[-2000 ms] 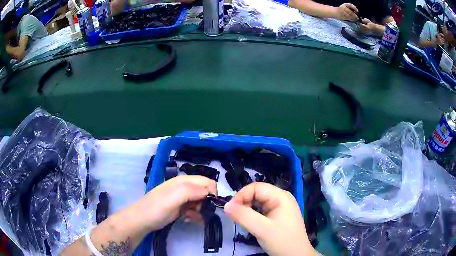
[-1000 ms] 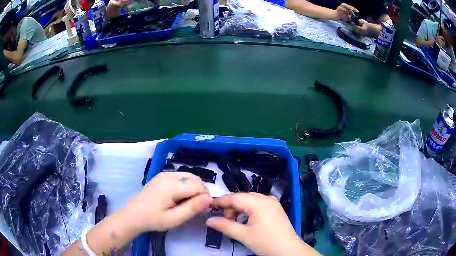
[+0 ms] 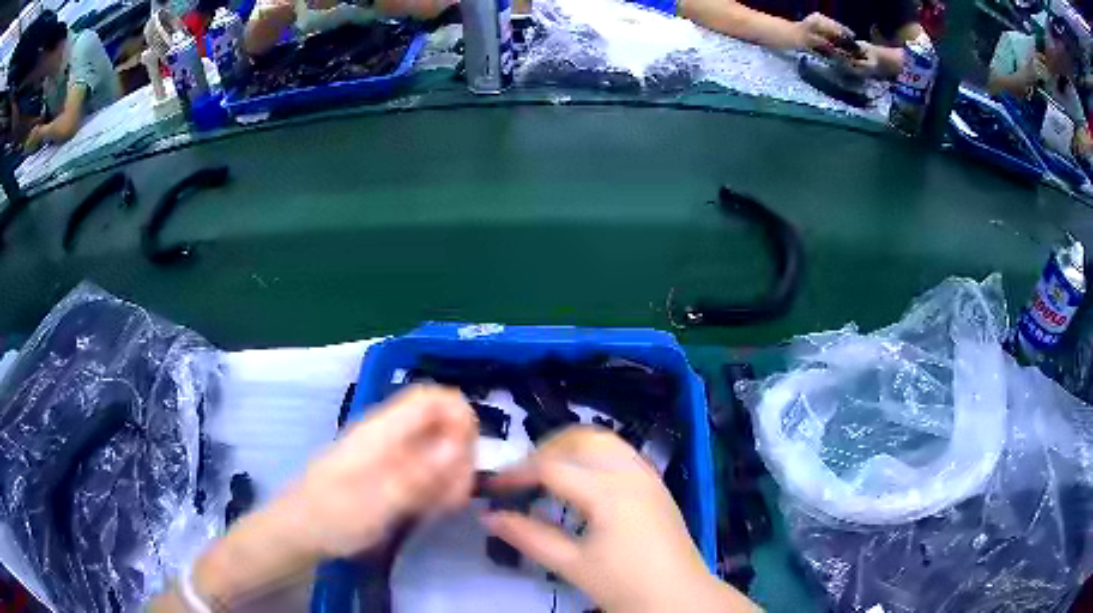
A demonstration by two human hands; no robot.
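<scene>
My left hand (image 3: 390, 473) and my right hand (image 3: 599, 509) are close together over the blue tray (image 3: 539, 338). My right thumb and fingers hold a small black part (image 3: 509, 481) between the two hands; it is blurred and partly hidden. My left fingertips are pinched beside it, and whether they grip anything cannot be told. Black end pieces (image 3: 599, 386) lie along the tray's far side, over its white bottom.
Black curved bands (image 3: 785, 258) lie on the green conveyor belt (image 3: 479, 240) beyond the tray. A plastic bag with dark bands (image 3: 102, 443) is at left. A bag with a white ring shape (image 3: 779, 437) and a spray can (image 3: 1052, 299) are at right. People work across the belt.
The bands on the belt have moved left. My left hand has pulled back slightly and blurred. The dark part below my hands is now lower and mostly covered by my right hand.
</scene>
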